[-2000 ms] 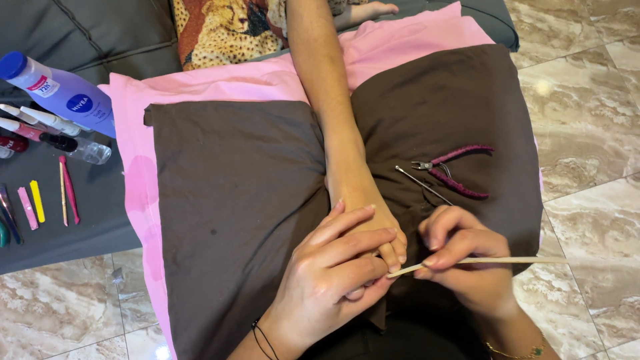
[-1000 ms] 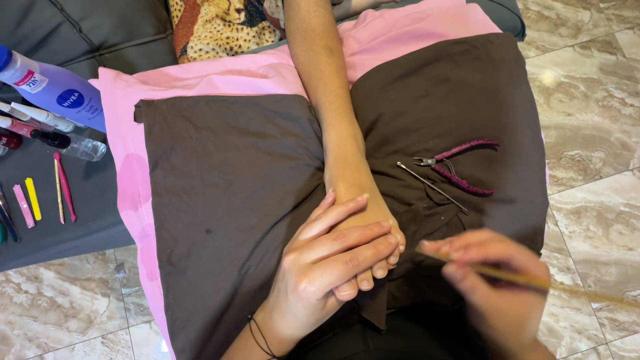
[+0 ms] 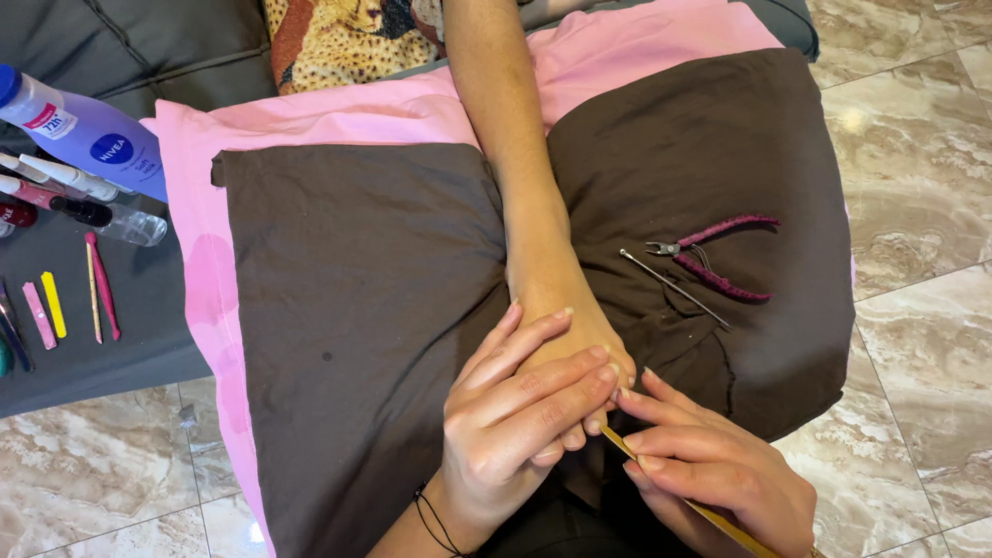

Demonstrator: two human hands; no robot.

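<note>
Another person's bare foot (image 3: 570, 325) lies on a dark brown cloth (image 3: 349, 310) over a pink towel. My left hand (image 3: 515, 403) grips its front part, fingers laid across the toes, thumb hidden. In my right hand (image 3: 713, 465) a thin yellow nail file (image 3: 717, 523) is pinched between thumb and fingers, its tip at a toenail (image 3: 594, 426) beside my left fingertips. To the right of the foot rest cuticle nippers (image 3: 709, 258) with magenta handles and a slim metal cuticle tool (image 3: 674, 287), their ends close together.
On the grey seat at the left are a Nivea lotion bottle (image 3: 93, 139), several small bottles, a magenta stick (image 3: 103, 287), a wooden stick (image 3: 94, 291) and small yellow (image 3: 53, 304) and pink files (image 3: 39, 315). A cheetah-print cushion (image 3: 356, 46) lies behind the pink towel (image 3: 209, 310).
My right hand has come back to the toes from further right, where it was a second ago. My left hand still holds the foot.
</note>
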